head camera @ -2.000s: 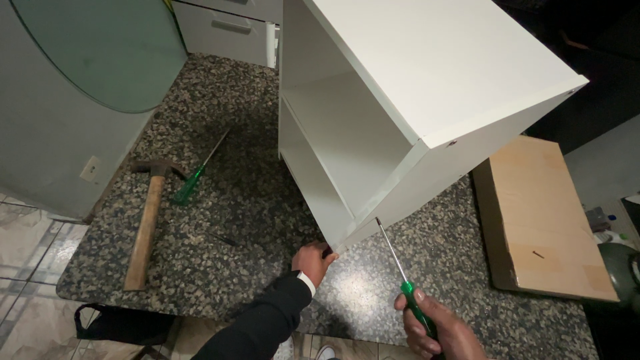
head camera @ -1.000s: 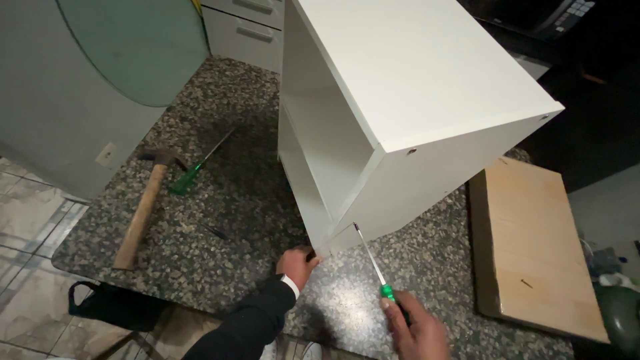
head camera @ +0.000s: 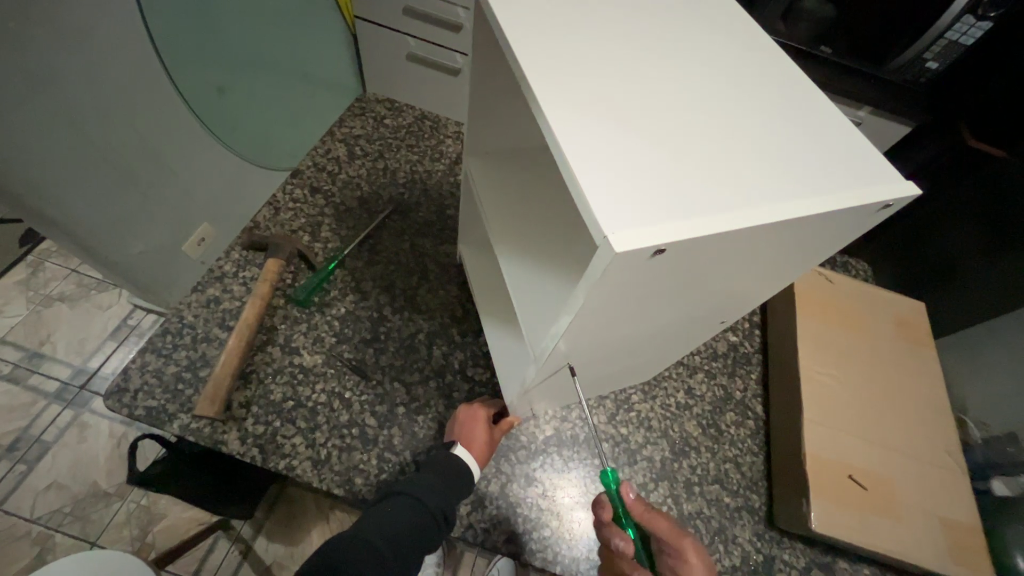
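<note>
A white panel cabinet (head camera: 720,104) with open compartments stands on the speckled granite countertop (head camera: 400,336). My left hand (head camera: 478,432) pinches its lower front corner, thumb and fingers at the edge. In my right hand (head camera: 648,532) is a screwdriver (head camera: 612,484) with a green handle; its tip points up beside the cabinet's side panel, and whether it touches cannot be told. Screw heads (head camera: 658,253) show near that panel's upper edge. To the left lie a claw hammer (head camera: 248,328) with a wooden handle and a second green-handled screwdriver (head camera: 320,282).
A cardboard box (head camera: 880,416) with a screw (head camera: 857,482) on top lies at the right. Behind are white drawers (head camera: 416,60) and a round-edged glass panel (head camera: 256,72). A black bag (head camera: 196,476) hangs below the counter's left front edge.
The cabinet has tilted or turned a little, so more of its side panel shows than two seconds ago. Both hands keep their holds. The view has shifted slightly.
</note>
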